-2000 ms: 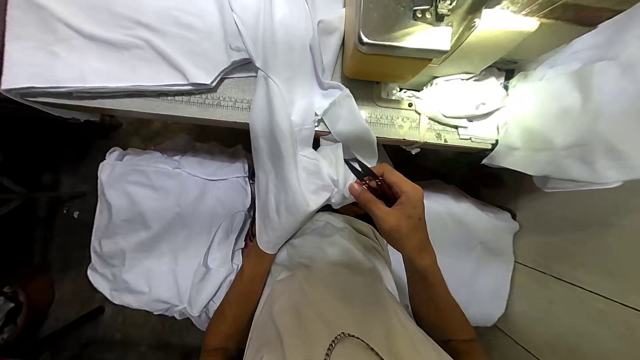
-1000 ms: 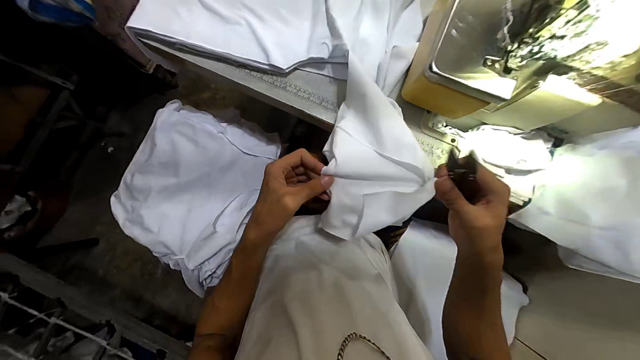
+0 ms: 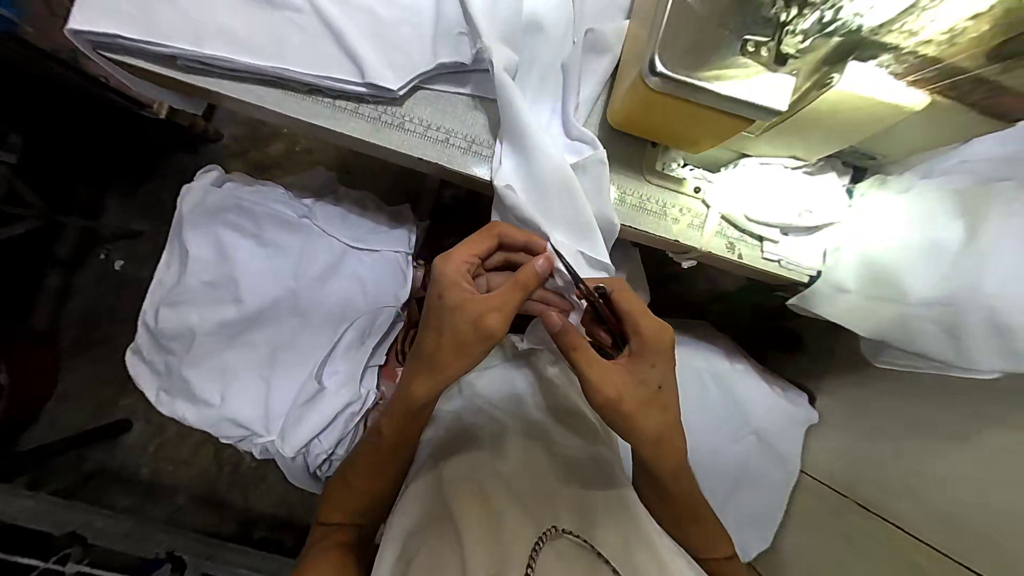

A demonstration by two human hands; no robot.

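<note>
My left hand [image 3: 488, 300] pinches the edge of a white fabric piece [image 3: 552, 184] between thumb and index finger. The fabric hangs from the table over its front edge to my lap. My right hand [image 3: 628, 352] holds a pair of dark thread snips [image 3: 596, 304], their points up and to the left, at the fabric edge beside my left fingertips. The thumb of my right hand also touches the cloth. Whether the blades are apart cannot be told.
Folded white fabric [image 3: 280, 40] lies on the table, whose front edge carries a ruler scale [image 3: 384, 116]. A sewing machine [image 3: 696, 104] stands at the upper right, with white cloth [image 3: 936, 248] beside it. More white fabric [image 3: 272, 320] is piled at the left, and another piece [image 3: 728, 432] hangs right of my lap.
My hands, apart a second ago with the cloth spread between them, are now close together. The snips have swung from the right to the fabric edge at my left fingertips.
</note>
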